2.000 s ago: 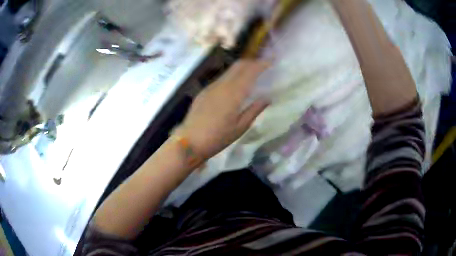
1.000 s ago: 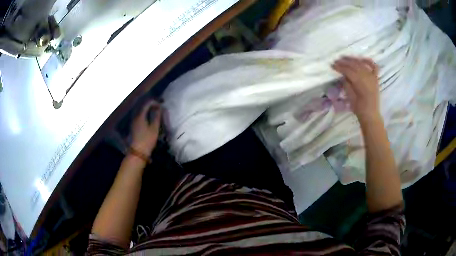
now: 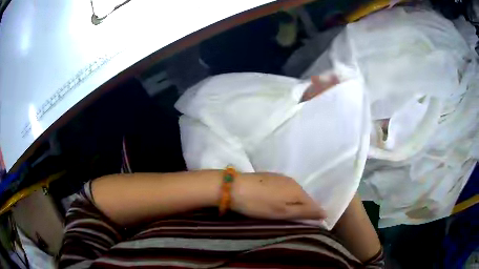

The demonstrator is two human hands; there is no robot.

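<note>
White cloth panels [image 3: 320,142] lie over my lap, right of the table edge. My left hand [image 3: 278,197], with an orange band at the wrist, reaches across my front. Its fingertips close on the lower corner of the top panel. My right forearm passes under that panel. Only part of my right hand [image 3: 319,86] shows, blurred, at the panel's upper edge; the rest is covered by cloth. A larger heap of white panels [image 3: 415,58] lies at the right.
The white machine table [image 3: 47,58], with a brown edge and printed ruler marks, spans the upper left. Yellow tube [image 3: 370,9] shows behind the heap, and more at the lower left and right edge. A dark gap lies between table and lap.
My left hand has moved right, from the table edge across my body. My right hand has gone under the cloth. A panel now spreads over the pink tie's place. The view has shifted; the machine head is gone.
</note>
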